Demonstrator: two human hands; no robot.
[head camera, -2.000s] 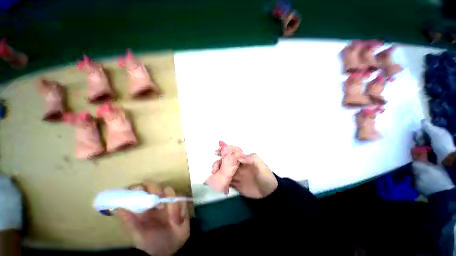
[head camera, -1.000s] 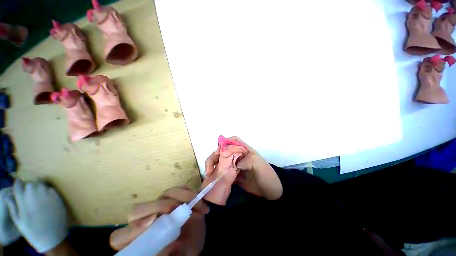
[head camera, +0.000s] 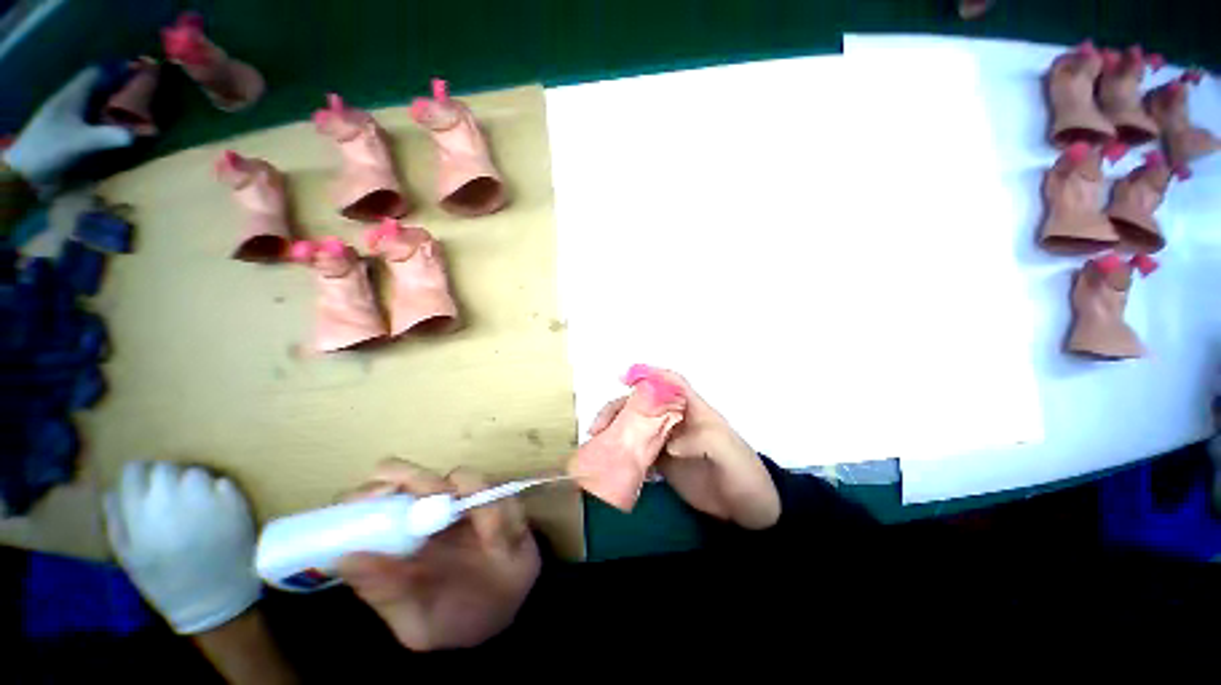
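My left hand (head camera: 462, 569) holds a white glue bottle (head camera: 355, 535) lying almost level, its thin pale nozzle pointing right. The nozzle tip is at the lower edge of a tan torso (head camera: 627, 462); I cannot tell if they touch. My right hand (head camera: 723, 468) holds this torso, tilted, its pink scarf (head camera: 654, 388) at the top. My right fingers are partly hidden behind the torso. Several tan torsos with pink scarves (head camera: 418, 284) stand or lie on the tan cardboard (head camera: 469, 388). More torsos (head camera: 1105, 311) are on the white paper (head camera: 790, 268) at the right.
A neighbour's white-gloved hand (head camera: 188, 542) rests at the lower left. Another gloved hand (head camera: 67, 134) is by a torso at the upper left. Dark-blue backpacks (head camera: 47, 361) are heaped at the left edge. A green belt (head camera: 643, 40) runs along the back, carrying a torso (head camera: 214, 74).
The view has shifted, showing more of the belt and backpacks. The bottle has swung to nearly level, and its nozzle tip has moved from the torso's middle to its lower edge.
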